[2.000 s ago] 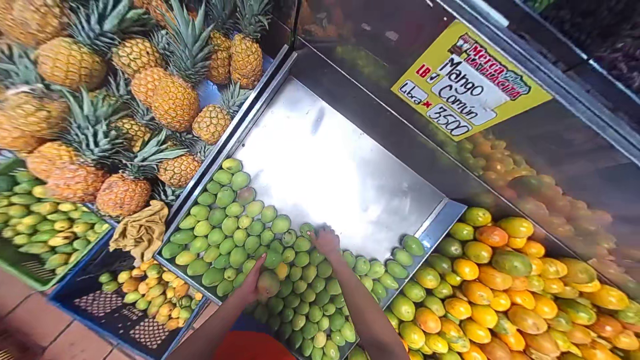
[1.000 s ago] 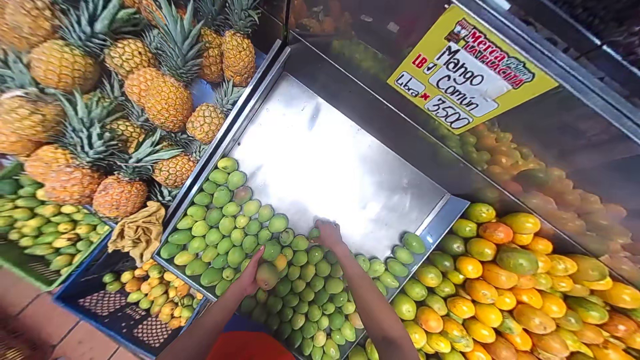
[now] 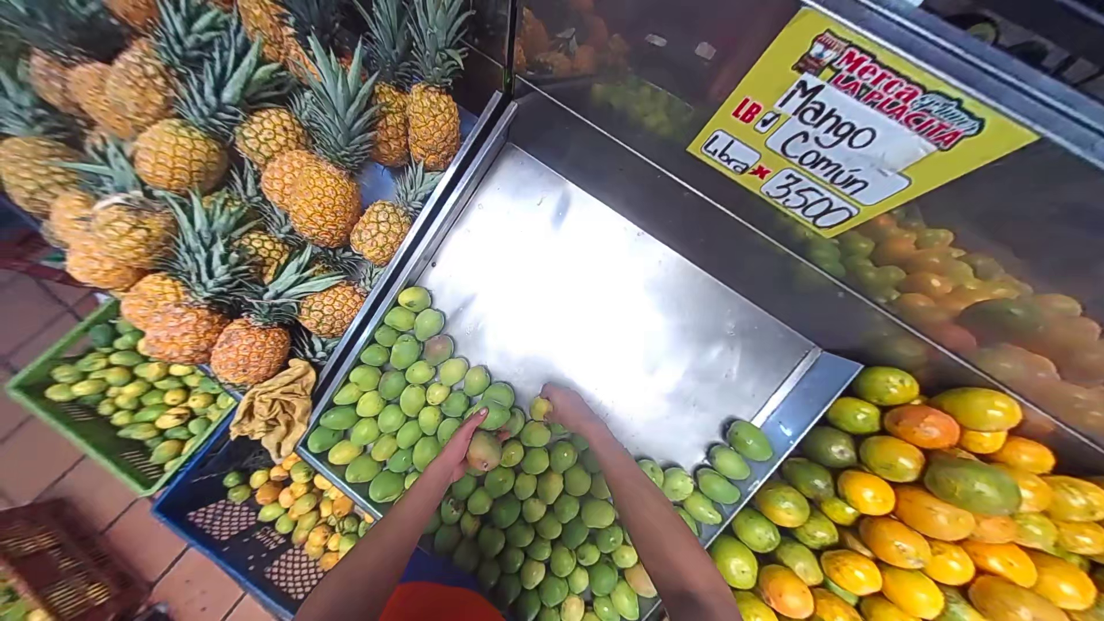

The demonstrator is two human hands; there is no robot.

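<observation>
My left hand (image 3: 459, 444) is closed around a reddish-green mango (image 3: 484, 451) above the pile, with another green mango (image 3: 494, 416) by its fingertips. My right hand (image 3: 565, 405) grips a small yellow-green mango (image 3: 541, 408) at the upper edge of the pile. Green mangoes (image 3: 552, 509) cover the lower part of a stainless steel display tray (image 3: 604, 285), laid close together. A few more (image 3: 724, 474) lie along the tray's right side. The undersides of both held mangoes are hidden.
Pineapples (image 3: 319, 198) are heaped at the left. Below them are a yellow cloth (image 3: 276, 410), a green crate (image 3: 78, 431) and a blue crate (image 3: 216, 548), both holding small fruit. Papayas (image 3: 914, 509) are piled at the right. A yellow price sign (image 3: 854, 121) hangs on the metal back panel.
My right hand has stayed near the pile's upper edge, where a small yellow-green mango now shows in its fingers. The left hand still holds the reddish-green mango.
</observation>
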